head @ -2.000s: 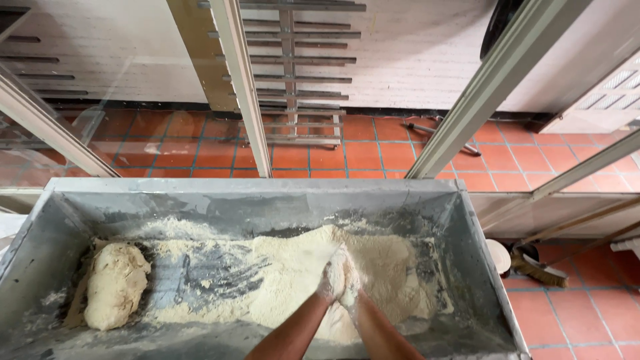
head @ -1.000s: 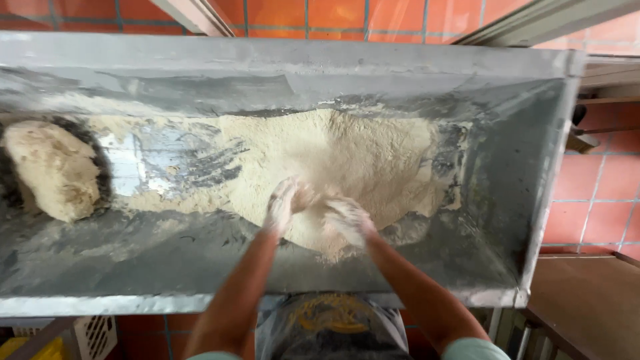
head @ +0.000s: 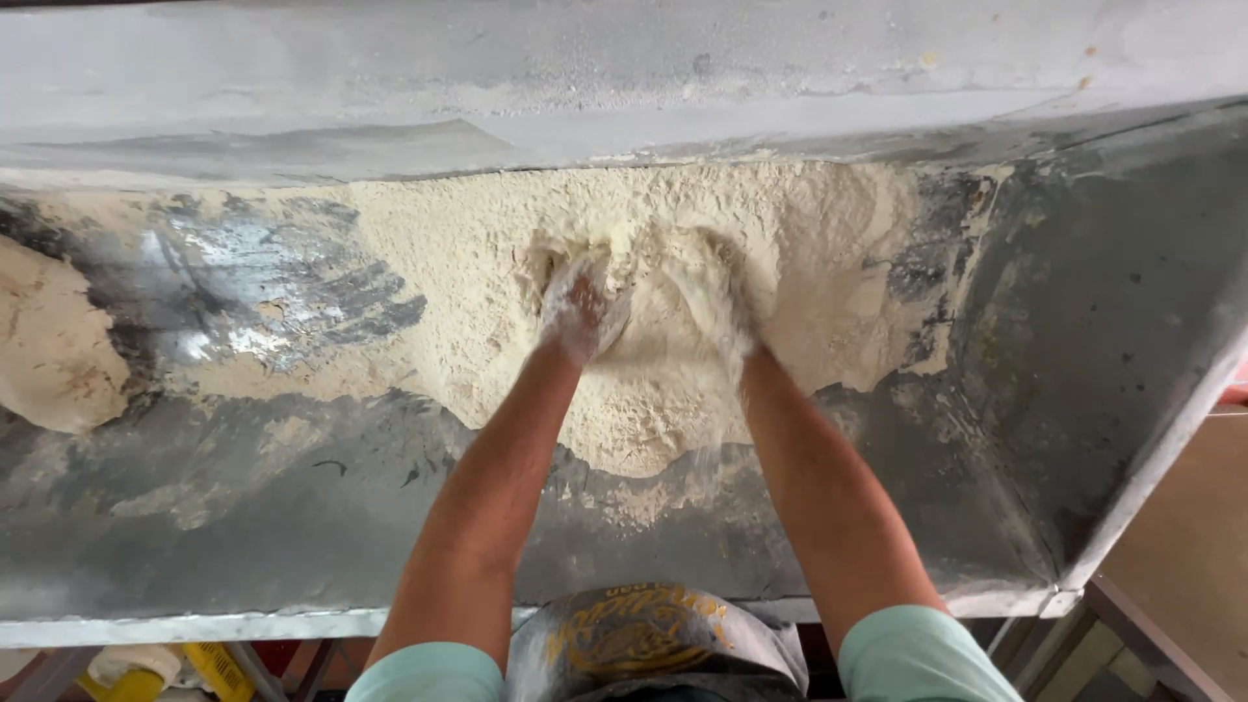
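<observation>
A wide heap of pale flour (head: 838, 263) lies on the floor of a long metal trough. Both hands are sunk into its middle and coated white. My left hand (head: 582, 302) presses into the heap with its fingertips buried. Level with it on the right, my right hand (head: 710, 297) is also partly buried, its fingers hidden and blurred by flour. Whether either hand grips anything cannot be seen. A lump of dough (head: 54, 341) rests at the trough's left, cut off by the view's edge, apart from both hands.
The metal trough's (head: 634, 73) far wall runs behind the flour, and its right end wall (head: 1121, 322) slopes up. The near rim (head: 244, 627) passes under my forearms. Below it at left are yellow and white containers (head: 132, 673). A brown surface (head: 1185, 536) lies beyond the right end.
The view has moved down and closer over the trough. My hands were together in the flour, then apart near its front edge; now they are sunk deeper into the middle of the heap.
</observation>
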